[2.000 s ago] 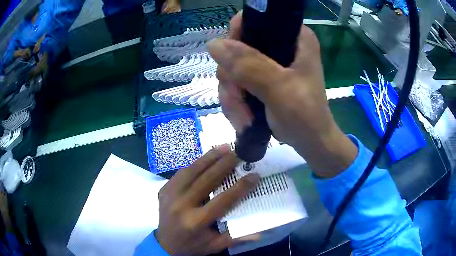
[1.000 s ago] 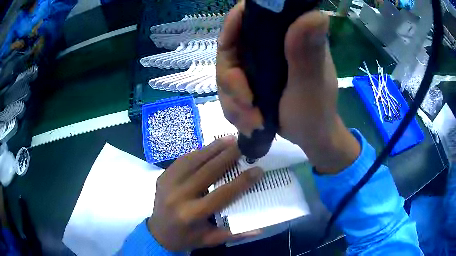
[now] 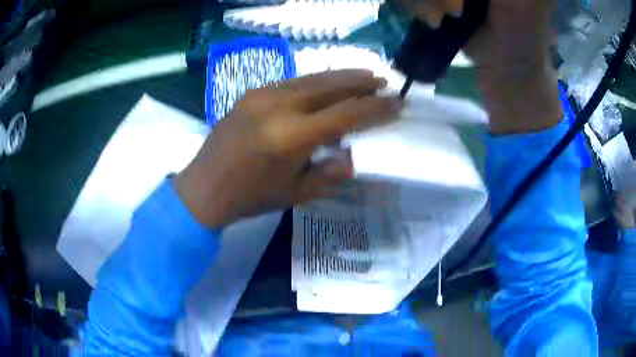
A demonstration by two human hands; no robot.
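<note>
The white slotted housing (image 3: 418, 153) is at the centre, blurred, with a slotted face towards me. My left hand (image 3: 279, 139) lies over its upper left part, fingers stretched to the right and thumb lower down against it. My right hand (image 3: 512, 59) grips the black electric screwdriver (image 3: 434, 49) at the upper right and is partly cut off by the top edge. The thin bit points down and left, close to my left fingertips. My left hand hides whether it touches anything.
A blue bin (image 3: 251, 73) of small silvery pieces stands behind my left hand. White arms (image 3: 303, 19) lie in a row at the top. A white paper sheet (image 3: 132, 167) lies at left. The black cable (image 3: 551, 157) crosses my right sleeve. Part of a blue tray (image 3: 575, 125) shows at right.
The view has shifted downward. The housing has turned or tilted, showing a slotted side below. The screwdriver has moved off the slotted face to the upper right, tilted, with its bit now visible.
</note>
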